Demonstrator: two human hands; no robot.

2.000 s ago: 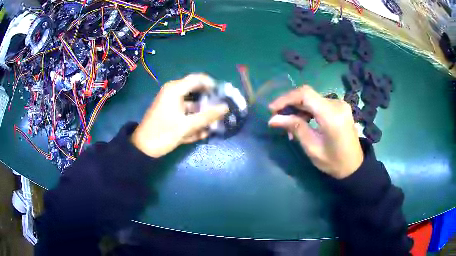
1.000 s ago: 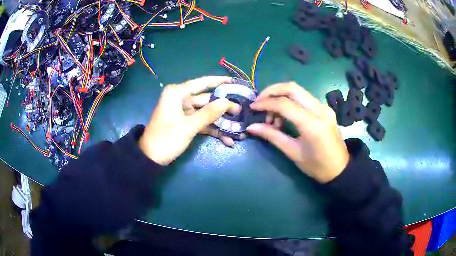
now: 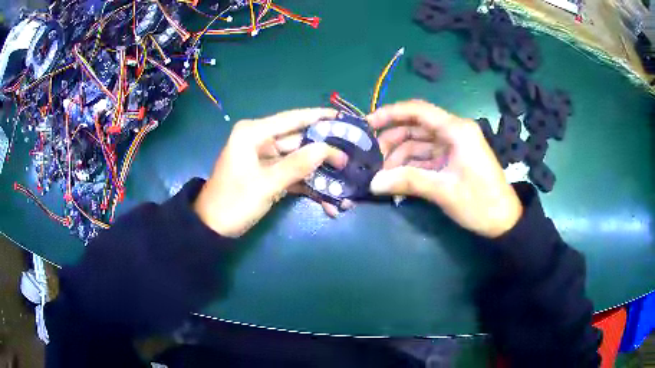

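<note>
A round black LED ring board (image 3: pixel 350 135) is between my hands at the centre, its face with pale curved strips and round white spots turned up. My left hand (image 3: pixel 262 162) grips it from the left, thumb over the centre hole. My right hand (image 3: pixel 445 162) is at its right edge, thumb and fingers around the rim. A black pad (image 3: pixel 364 167) seems to lie on the right part of the face; its outline blends with the board. Connector cables (image 3: pixel 386 80) with a red and a white plug stick out behind the board.
A pile of wired boards (image 3: pixel 97 93) covers the left, with a white housing (image 3: pixel 21 47) at far left. Loose black pads (image 3: pixel 531 118) lie at the right and back right. The dark green tabletop (image 3: pixel 345 280) has a curved near edge. A red and blue object (image 3: pixel 635 327) shows at lower right.
My right hand has come in from the right with a dark piece and now meets the board's right edge. The board is now steady and turned face up, its cables pointing away.
</note>
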